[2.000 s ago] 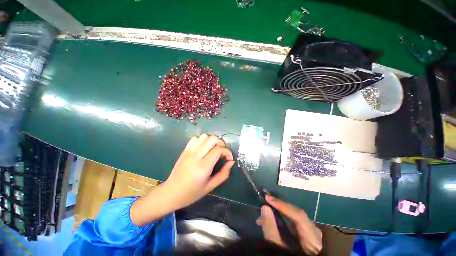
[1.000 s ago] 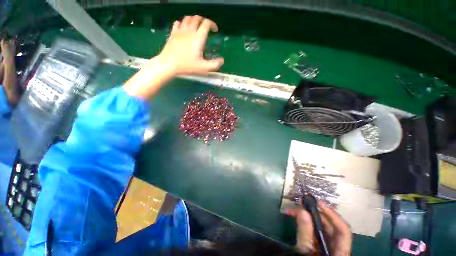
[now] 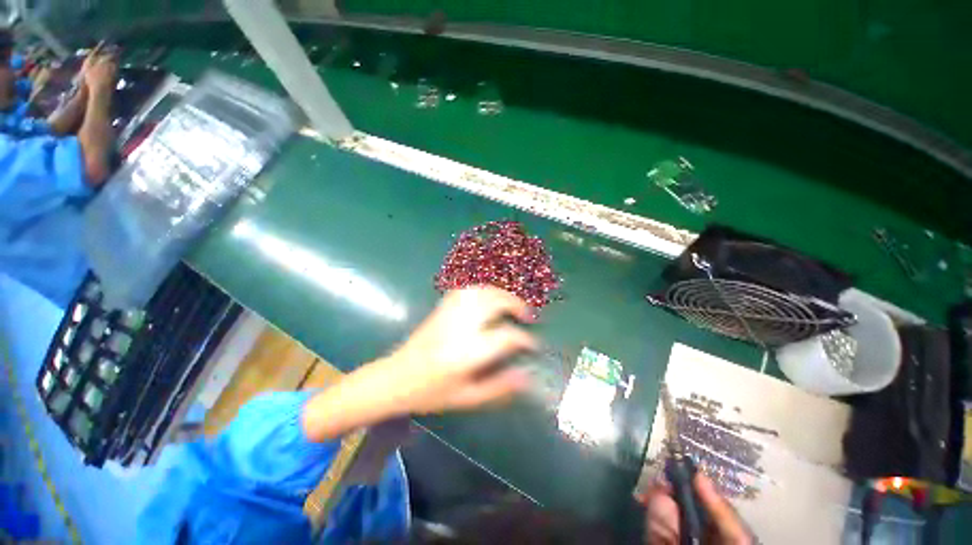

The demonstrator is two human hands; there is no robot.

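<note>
A small green and white circuit board lies on the dark-green bench, left of the cardboard sheet. A heap of small red components lies up and left of it. My left hand is blurred, at the near edge of the heap and left of the board. Its fingers are bent, and I cannot tell if they hold anything. My right hand, partly cut off by the bottom edge, holds the black soldering iron. The iron's tip is over the cardboard, near the short grey-purple strips.
A black fume fan and a white tub stand beyond the cardboard. The green conveyor belt carries spaced boards behind a pale rail. Clear plastic trays, black slotted trays and a person in blue are at left.
My left hand has come back from the conveyor to beside the heap. A circuit board now lies on the bench where none lay one second ago. The iron remains over the cardboard. The view has shifted left.
</note>
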